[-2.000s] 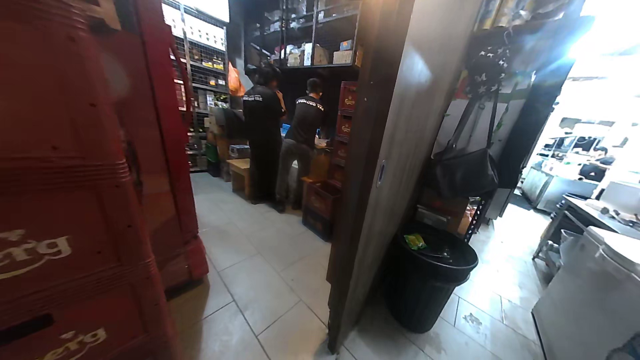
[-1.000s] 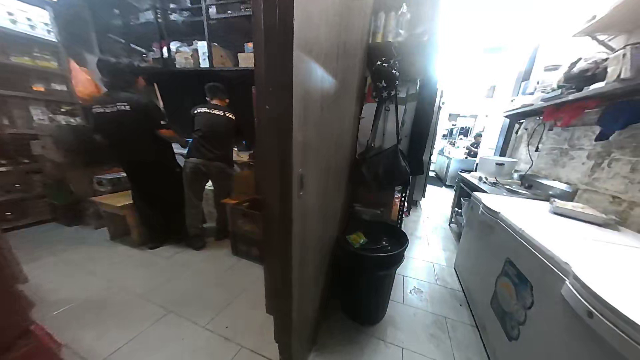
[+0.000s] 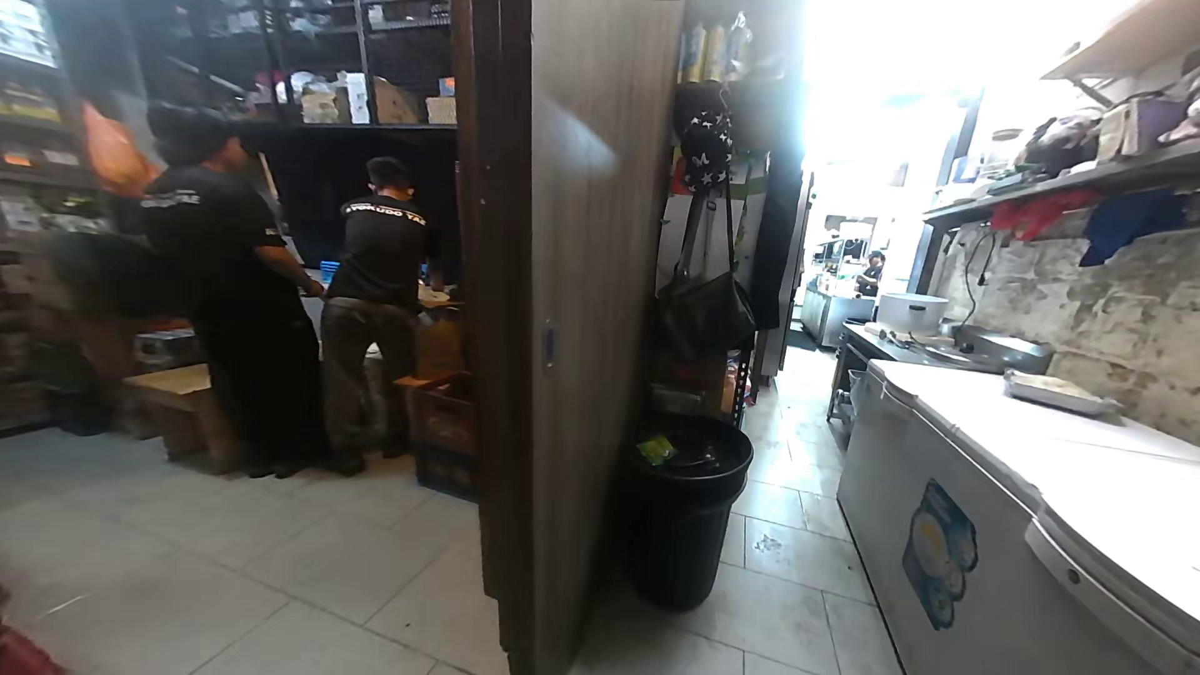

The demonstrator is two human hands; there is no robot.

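Neither my left hand nor my right hand shows in the head view, so what they hold cannot be seen. A wood-grain sliding door [image 3: 591, 281] stands upright in the middle. Just right of it is a black plastic bin [image 3: 689, 516] with a green wrapper [image 3: 656, 450] on top. Above the bin hang a black handbag [image 3: 708, 314] and a dark cap with white stars [image 3: 708, 150]. A white chest freezer [image 3: 937, 525] fills the lower right, with a foil-like tray [image 3: 1061, 392] on its lid.
Two people in dark shirts [image 3: 234, 281] [image 3: 380, 253] stand at a counter on the left, beside a cardboard box [image 3: 178, 384] and stacked crates [image 3: 445, 412]. A wall shelf [image 3: 1059, 183] runs above the freezer. A tiled passage [image 3: 787, 450] leads to another person [image 3: 872, 274] far back.
The view has turned right and moved closer to the door. The red crates that stood large at the left have mostly left the view, and the chest freezer shows more fully.
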